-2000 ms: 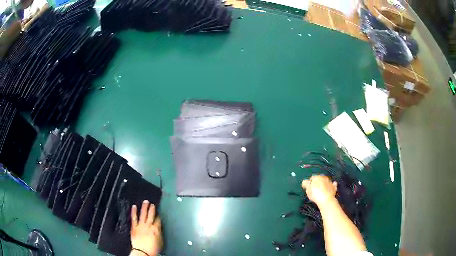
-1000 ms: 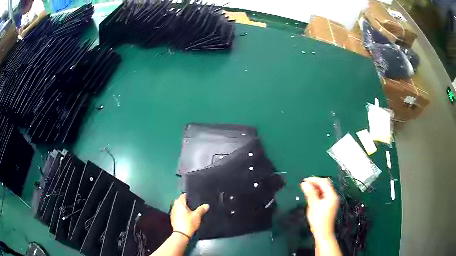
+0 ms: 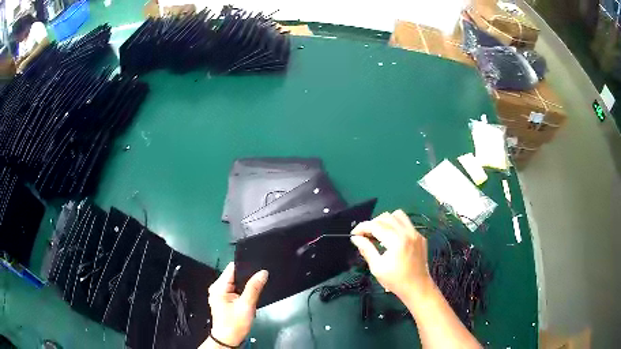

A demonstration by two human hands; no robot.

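Note:
A black panel (image 3: 289, 262) is raised and tilted in front of the fanned stack of bare panels (image 3: 272, 187). My left hand (image 3: 235, 303) grips its lower left edge, thumb on the near face. My right hand (image 3: 395, 252) pinches a thin cable (image 3: 333, 236) between thumb and finger at the panel's right side. The cable runs left to a small dark piece with a reddish spot near the panel's middle. A coiled black cable (image 3: 344, 287) hangs or lies below the panel's right end; which one is unclear.
A tangled cable pile (image 3: 459, 276) lies at right. Cabled panels (image 3: 129, 266) overlap at near left, with more rows (image 3: 211, 44) at far left and back. Clear bags (image 3: 457, 193) lie at the right edge. Cartons (image 3: 524, 112) stand beyond the table. A person (image 3: 30, 41) is at far left.
The panel has been tilted up more, its face now towards me. My right hand has moved left to the panel and now visibly holds a cable. My left hand still holds the panel, slightly further left.

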